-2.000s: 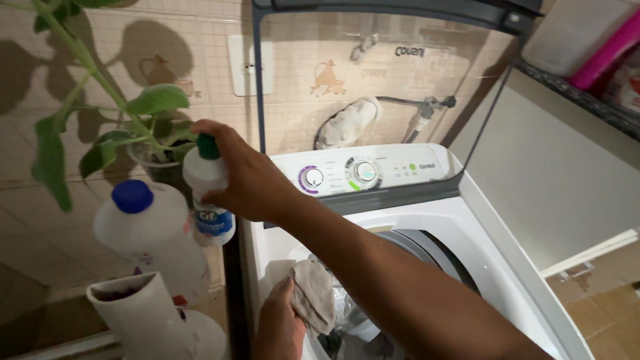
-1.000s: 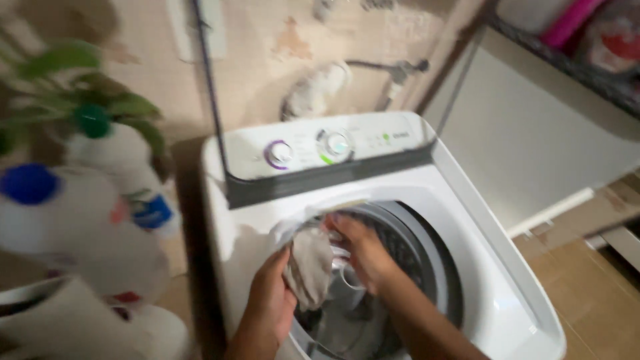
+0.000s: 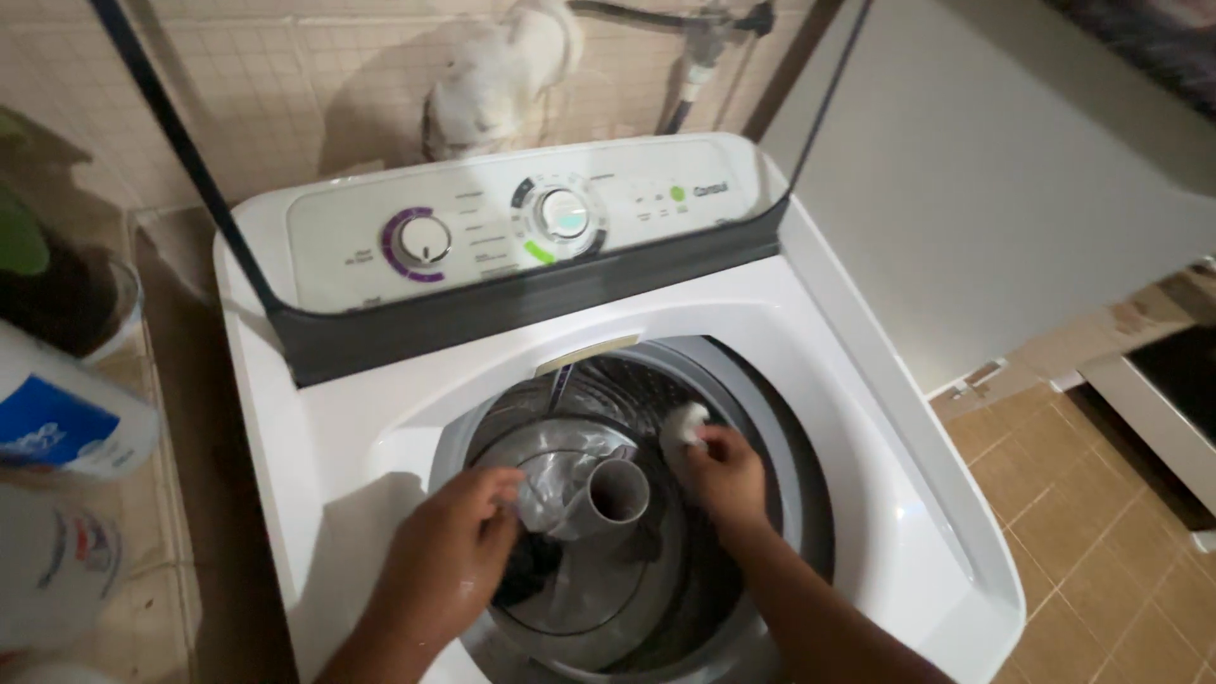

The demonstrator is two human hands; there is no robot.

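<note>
A white top-loading Consul washing machine (image 3: 351,427) stands with its lid up. Inside its drum are water, a grey agitator post (image 3: 617,491) and some dark cloth (image 3: 528,568) below my left hand. My right hand (image 3: 731,475) pinches a light-coloured cloth (image 3: 680,435) at the right side of the drum. Left of the agitator, my left hand (image 3: 454,541) hovers over the drum with its fingers partly curled; blur hides whether anything is between them. The control panel (image 3: 494,223) with two round knobs runs along the machine's back.
At the left, a ledge (image 3: 166,570) holds a white bottle with a blue label (image 3: 66,418), another white container (image 3: 57,570) and a potted plant (image 3: 66,285). Behind the machine are a tap with a hose (image 3: 701,57) and a white wrapped thing (image 3: 494,85). A white panel (image 3: 978,190) stands at the right.
Two seconds ago my right hand was on the green-capped bottle; it let go and joined my left hand at the light cloth. Now the hands are apart, with the cloth in my right hand.
</note>
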